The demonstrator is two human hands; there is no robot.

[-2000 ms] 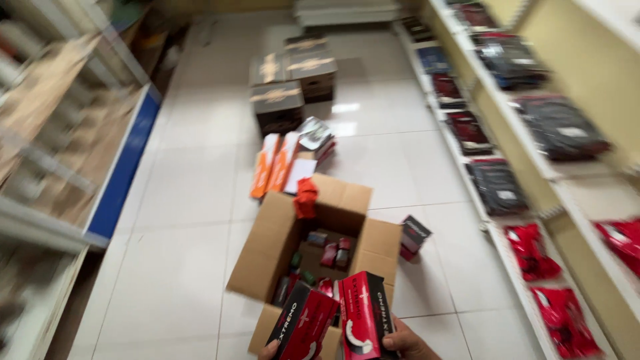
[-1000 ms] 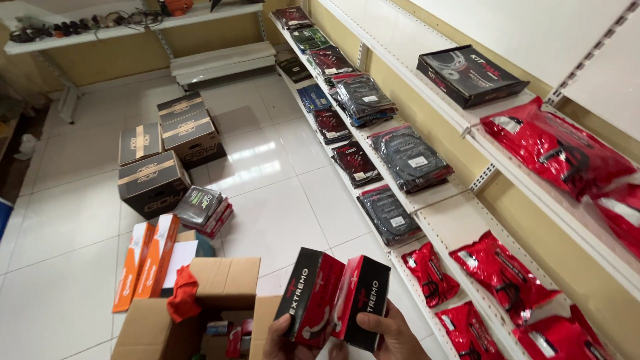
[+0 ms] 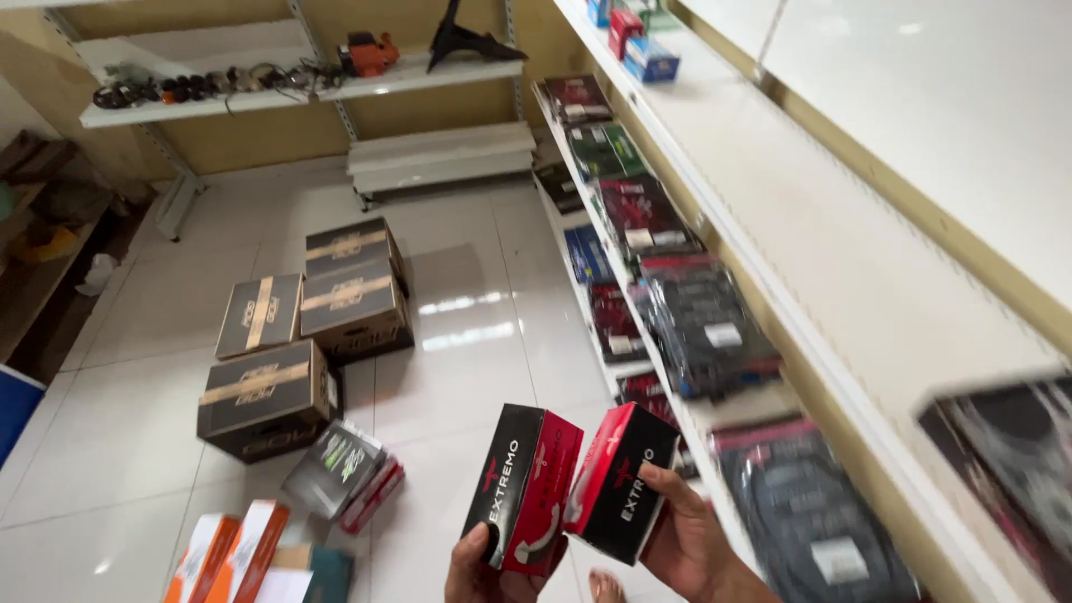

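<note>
Two black-and-red Extremo cardboard boxes are held up side by side at the lower middle of the head view. My left hand grips the left box low down, its thumb on the black face. Around the right box my right hand is closed, thumb on its black side near the right edge. The boxes lean toward each other and come close at their lower inner corners; whether they touch is hard to tell. Most fingers of both hands are hidden behind the boxes.
Taped black cartons stand on the tiled floor, with a stack of dark packages and orange-white boxes nearer. White shelves with bagged goods run along the right. A back shelf holds assorted parts. A bare foot shows below.
The view has swung right and up, toward the upper shelves. Both boxes remain in my hands. The open carton seen below them earlier is out of view.
</note>
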